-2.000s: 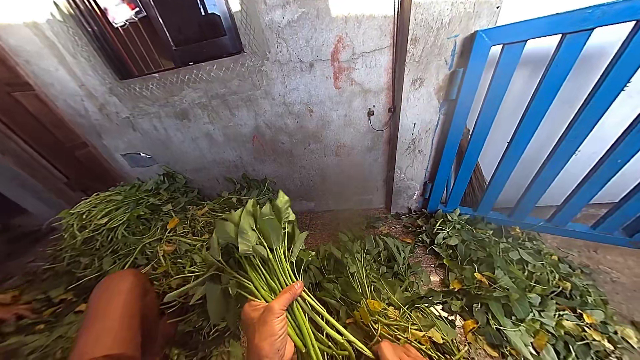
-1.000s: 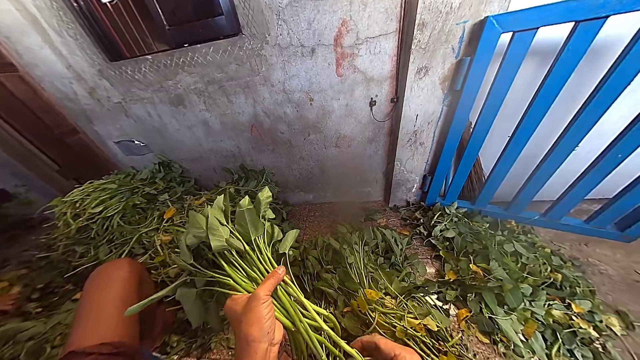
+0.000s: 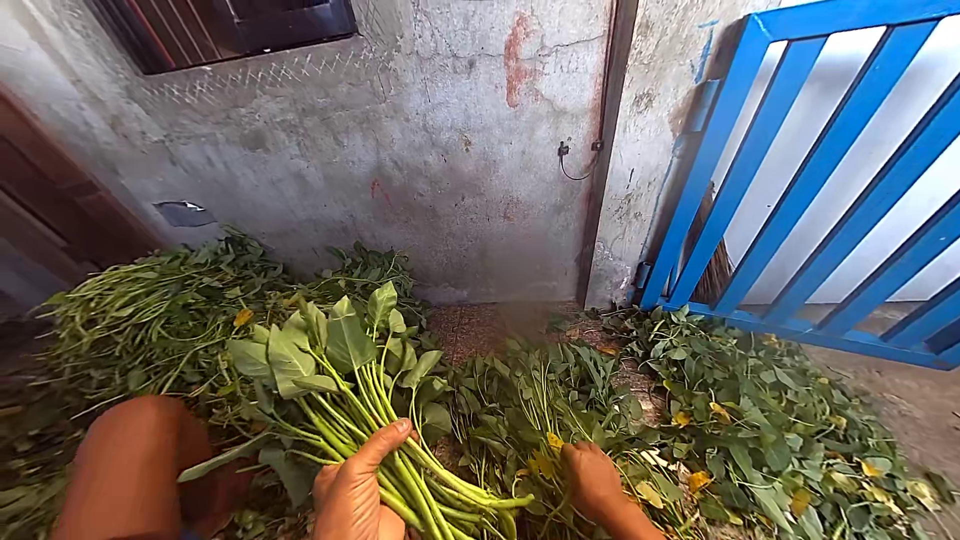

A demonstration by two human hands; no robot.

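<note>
A bunch of long-stemmed leafy greens [image 3: 352, 405] lies across my left hand [image 3: 364, 484], whose thumb presses over the stems. The leaves fan up and to the left, and the cut stem ends point to the lower right. My right hand [image 3: 592, 480] is to the right of the bunch, at a heap of loose greens [image 3: 540, 405] with some yellow leaves. Its fingers point down into the heap and are partly hidden, so whether they hold a stem cannot be told.
Piled greens [image 3: 165, 307] lie at the left by the wall [image 3: 465, 187], and more leafy stems [image 3: 750, 427] spread at the right below a blue metal gate [image 3: 802, 180]. A broom's bristles [image 3: 716, 274] show behind its bars. My bent knee [image 3: 142, 457] is at the lower left.
My right hand has moved from the stem ends of the bunch up and right to the loose heap. My left hand still holds the bunch.
</note>
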